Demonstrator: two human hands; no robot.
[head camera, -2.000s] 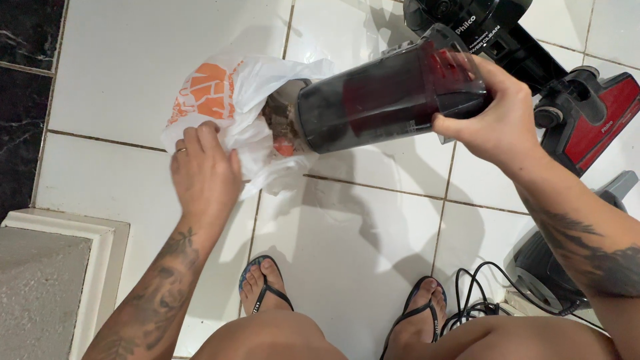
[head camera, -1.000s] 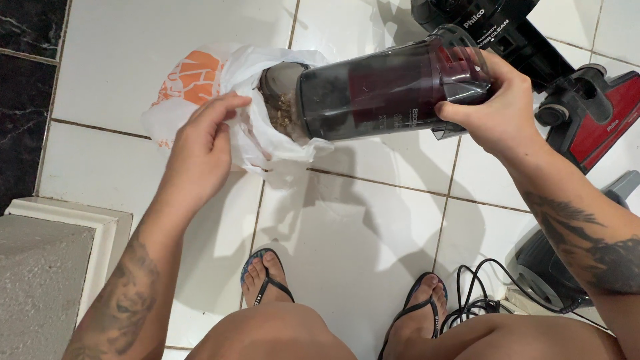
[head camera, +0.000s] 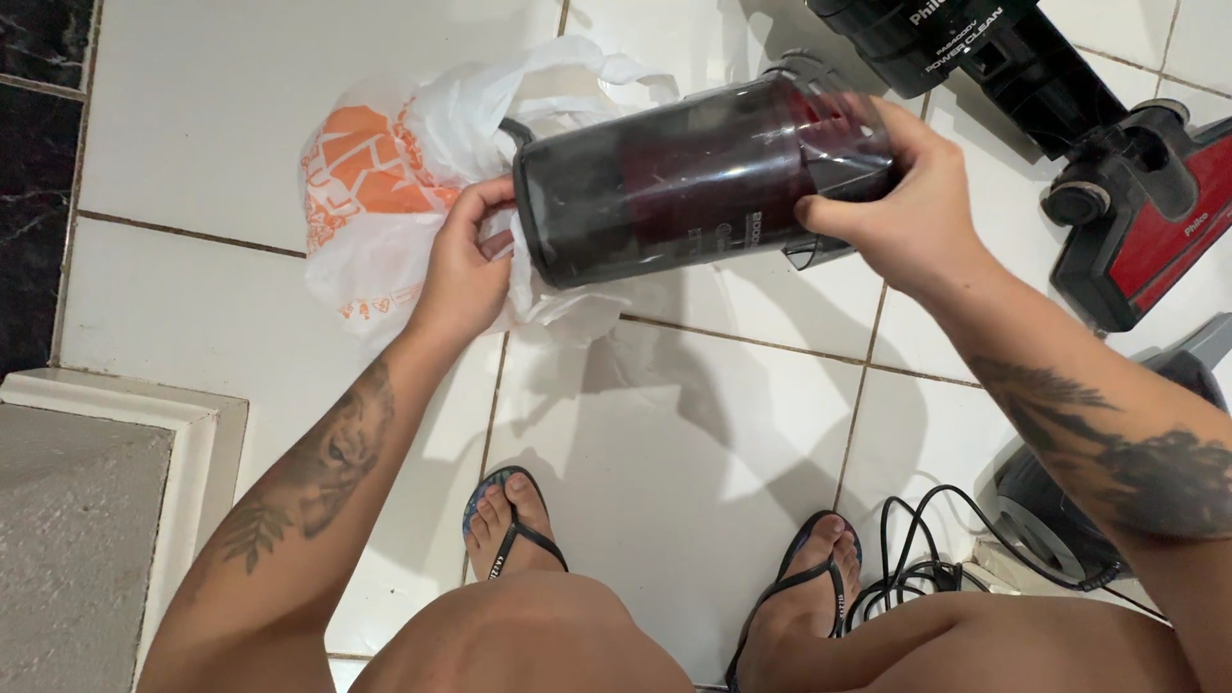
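A clear vacuum cleaner dust canister (head camera: 674, 178) with a dark red inside lies tilted across the view, gripped at its right end by my right hand (head camera: 910, 188). Its left end is over the mouth of a white plastic bag (head camera: 443, 164) with orange print. My left hand (head camera: 472, 255) is at that end, with its fingertips behind the canister's rim and against the bag. Whether those fingers grip the bag, the rim or a flap is hidden. A dark curved edge, perhaps the canister's lid, shows just past the rim.
A black Philco vacuum body (head camera: 962, 48) and its red floor head (head camera: 1169, 217) lie at the upper right. A black cord (head camera: 910, 568) coils beside my right foot, near another dark appliance (head camera: 1039, 510). A white-trimmed ledge (head camera: 207, 404) stands at the left. White tiles (head camera: 712, 423) form the floor.
My left hand has moved from the bag's near edge to the canister's left end. The grey debris seen at the canister's opening one second ago is out of sight. My right hand still holds the canister.
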